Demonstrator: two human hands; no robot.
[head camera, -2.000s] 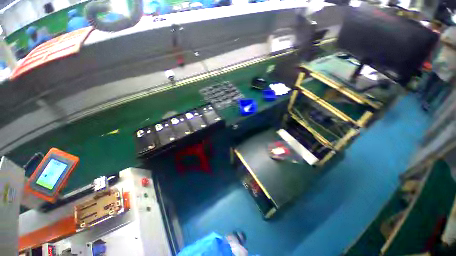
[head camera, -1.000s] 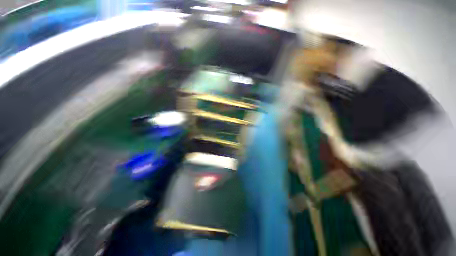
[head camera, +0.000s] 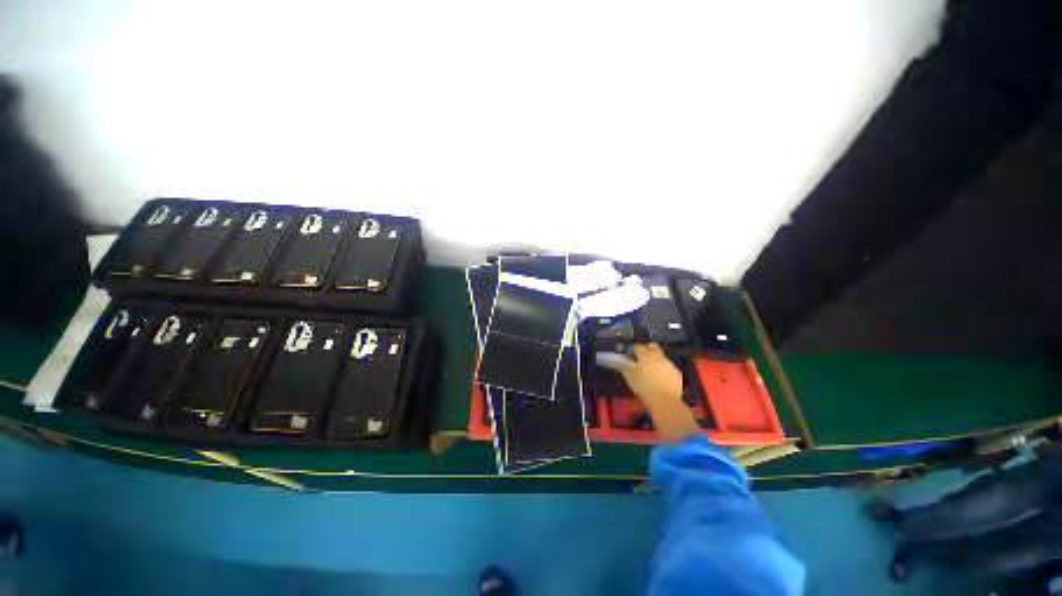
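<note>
My right hand (head camera: 656, 378), bare with a blue sleeve, reaches over the red parts tray (head camera: 741, 396) near its middle. Its fingers are at a small pale piece in the tray; whether they grip it is too blurred to tell. Large glossy black film strips (head camera: 524, 338) with white borders lie over the tray's left part. White curled pieces (head camera: 611, 297) and dark parts with small white labels (head camera: 662, 312) lie behind my hand. My left hand is not in view.
Two black foam trays with phone assemblies (head camera: 369, 255) stand on the green bench (head camera: 932, 402) at the left, one behind the other. A white sheet (head camera: 70, 349) lies at their left. A white wall stands behind. A person's legs (head camera: 978, 518) show at the lower right.
The view has turned from the aisle and machine to the bench with the foam trays and red tray. My right hand now shows over the red tray.
</note>
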